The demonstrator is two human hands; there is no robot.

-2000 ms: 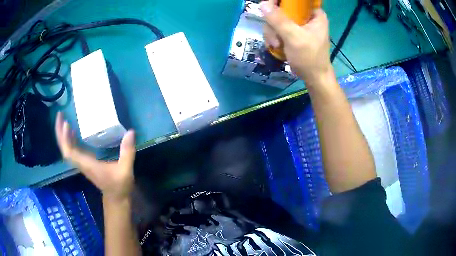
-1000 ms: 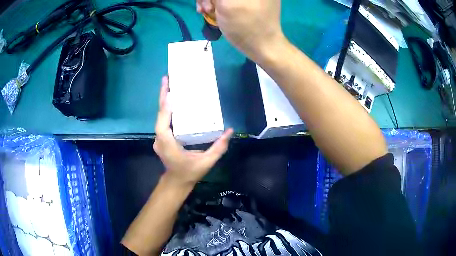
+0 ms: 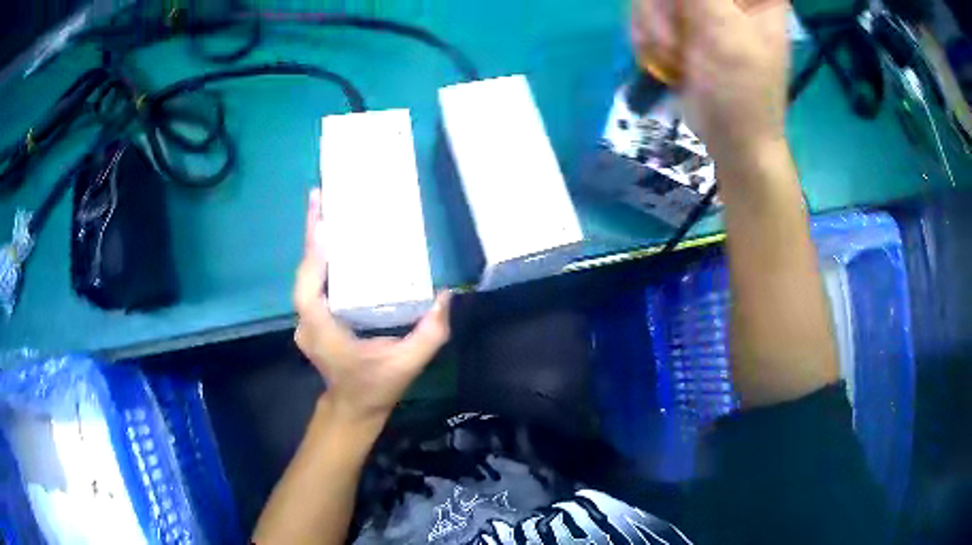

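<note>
My left hand holds the near end of a closed unit with a white cover, thumb and fingers on its sides. A second white-covered unit lies just right of it, its dark left side showing. Each has a black cord at its far end. My right hand is raised at the upper right, blurred, around the orange electric screwdriver, which is mostly hidden. Its tip is over the screw feeder; I cannot tell whether they touch.
A black housing lies at the left by coiled power cords. A clear-wrapped plug is at the far left. Film-lined blue crates stand below the green bench, left and right. More cords lie at the upper right.
My right hand and the screwdriver have moved right, from the held unit's far end to the feeder. My left hand stays on the unit. The view has shifted.
</note>
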